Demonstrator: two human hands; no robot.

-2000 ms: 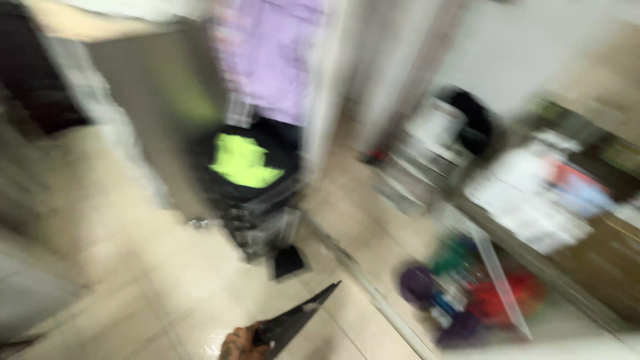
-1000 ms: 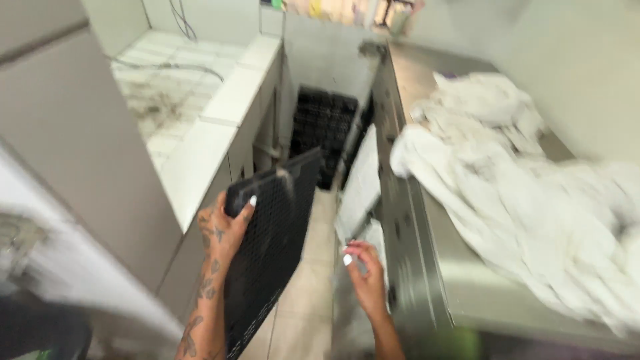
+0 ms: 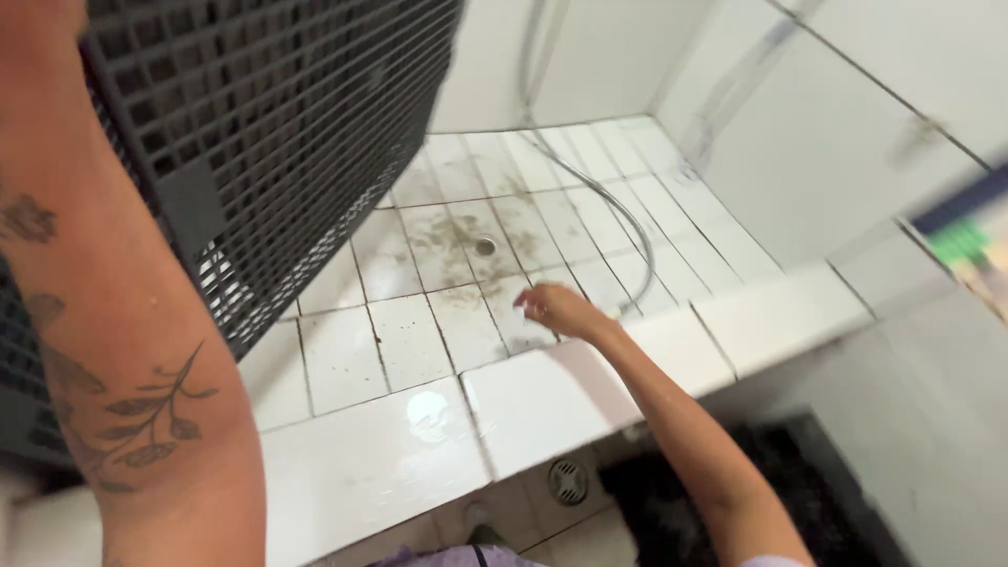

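Note:
A black plastic grid panel stands tilted over the left side of a white-tiled basin. My left hand is at the panel's upper left edge, mostly cut off by the frame, so its fingers are hidden; the tattooed forearm crosses the panel's near side. My right hand hovers over the basin's front part, fingers curled, with no object visible in it. A grey hose curves down the basin and ends close to that hand. Brownish dirt surrounds the round drain.
The basin's raised tiled rim runs across in front of me. Below it are a floor drain and a dark mat-like item, partly behind my right arm. White walls close off the back and right. A blurred green object lies at the right.
The view has swung round to the basin. The black panel, beside the basin wall a second ago with my left hand on its edge, is now raised over the basin. My right hand is now above the tiles.

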